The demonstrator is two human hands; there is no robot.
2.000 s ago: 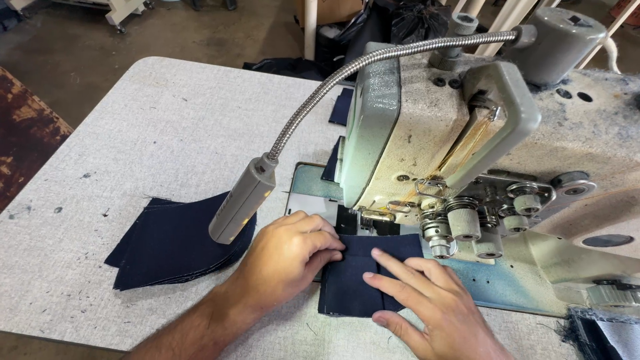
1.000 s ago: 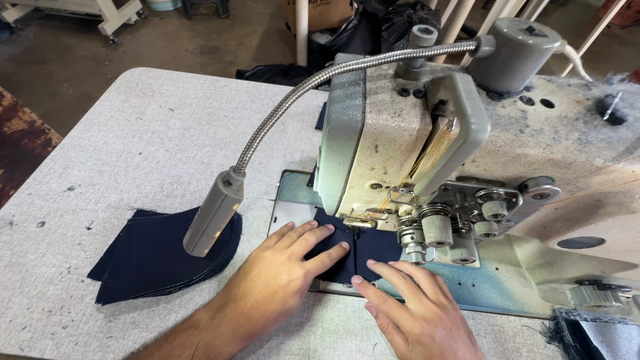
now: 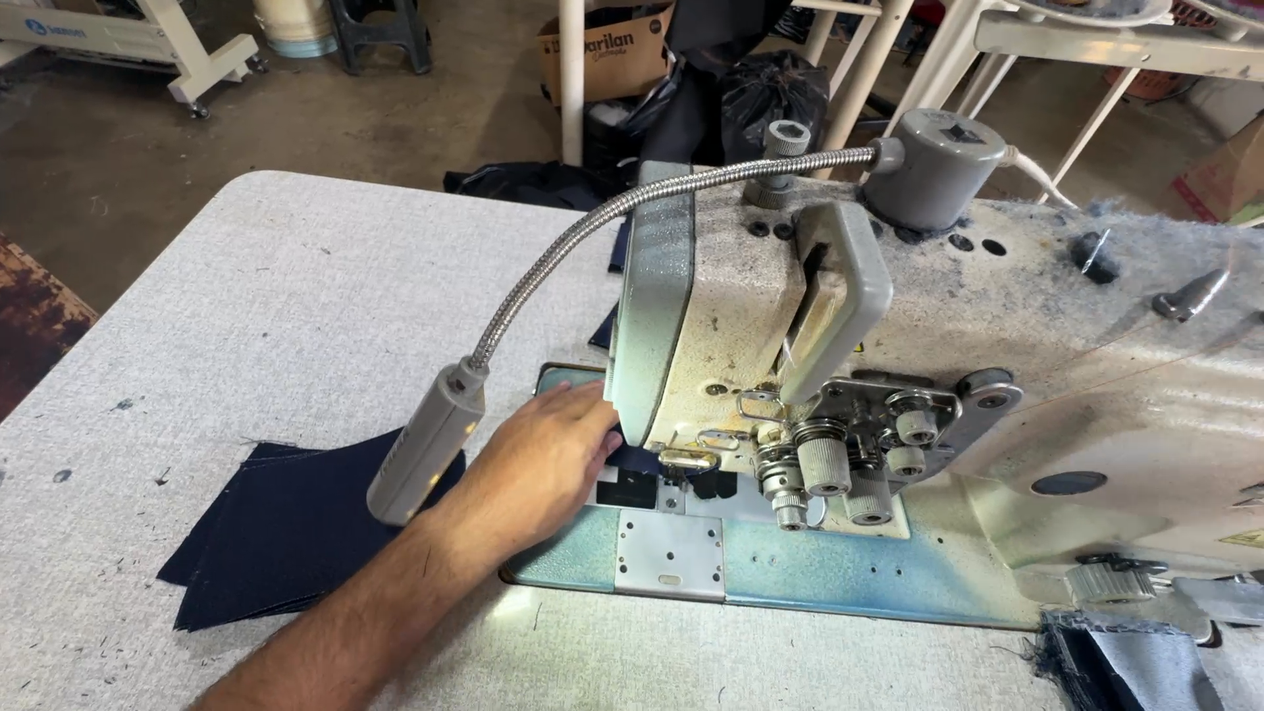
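An industrial sewing machine (image 3: pixel 750 326) stands on the table. My left hand (image 3: pixel 558 449) reaches to the left side of its head, at a dark navy fabric piece (image 3: pixel 637 460) behind the needle area; the fingertips are partly hidden, so their hold cannot be made out. The metal plate (image 3: pixel 671 555) in front of the needle is uncovered. Left of my forearm lies a stack of navy fabric pieces (image 3: pixel 286 523), partly under the lamp head (image 3: pixel 427 444). My right hand is out of view.
A flexible metal lamp neck (image 3: pixel 592 217) arches over the work area. Denim pieces (image 3: pixel 1121 662) with frayed edges lie at the lower right. Behind the table (image 3: pixel 326 257) are black plastic bags (image 3: pixel 775 99) and a cardboard box (image 3: pixel 602 59).
Both hands were on the navy fabric in front of the needle. The fabric is now behind it, my left hand has moved to the far side, and my right hand has left the view.
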